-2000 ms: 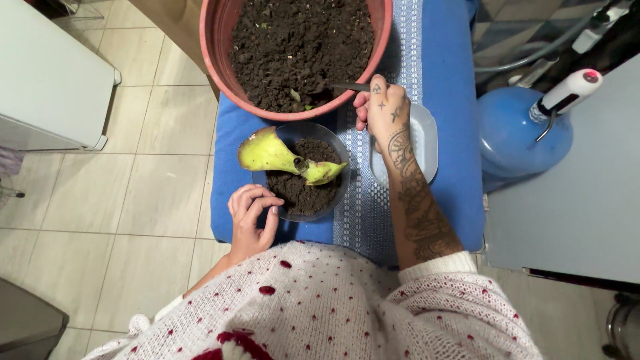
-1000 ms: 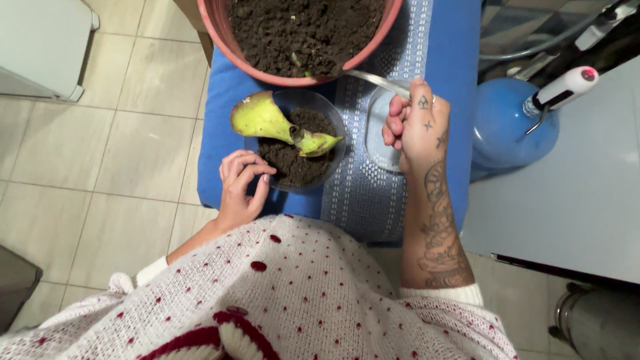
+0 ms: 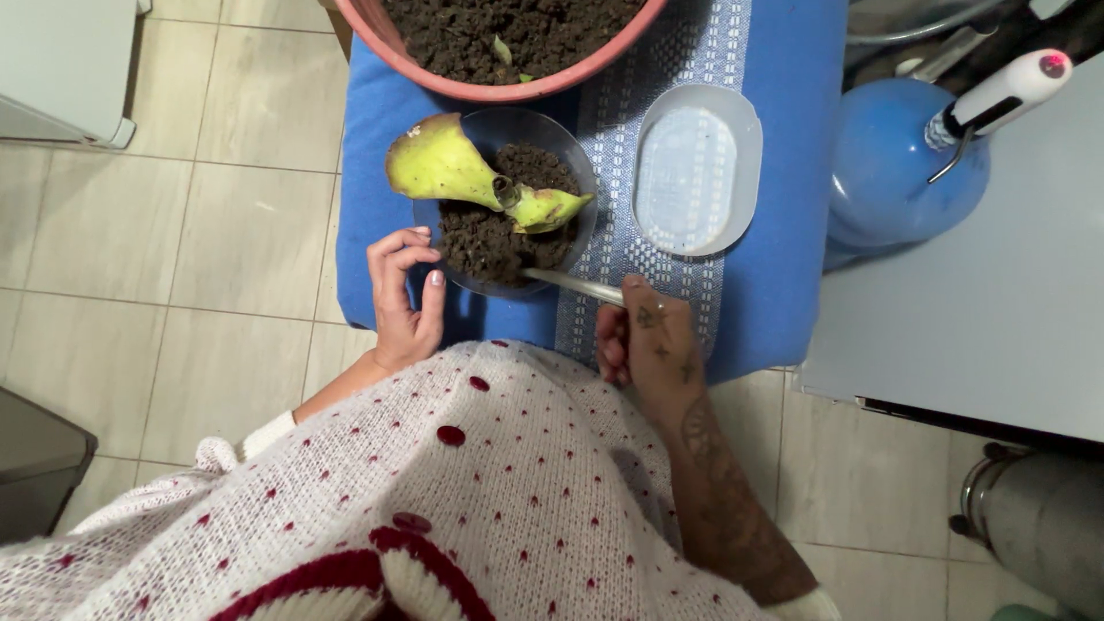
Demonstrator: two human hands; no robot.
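Note:
My right hand [image 3: 647, 336] grips the handle of a metal spoon [image 3: 573, 285], whose far end is at the soil in a clear plastic bowl [image 3: 590, 226]. A yellow-green plant cutting [image 3: 440, 164] with a broad leaf and a smaller one lies across that bowl over the dark soil [image 3: 483, 246]. At the bowl's lower left edge rests my left hand [image 3: 407, 293], fingers apart and curled, fingertips at the rim. Above the bowl stands a large terracotta-coloured pot [image 3: 483, 90] of soil with small green bits in it.
An oval translucent plastic container [image 3: 749, 181] stands on the blue cloth [image 3: 780, 285], right of the bowl. Farther right are a blue water jug [image 3: 906, 172] with a white pump [image 3: 1009, 90] and a grey surface [image 3: 966, 310]. Tiled floor shows on the left.
My right hand has moved with the spoon from the large pot's edge down to the clear bowl. The oval container is now uncovered by that hand. My left hand stays beside the bowl.

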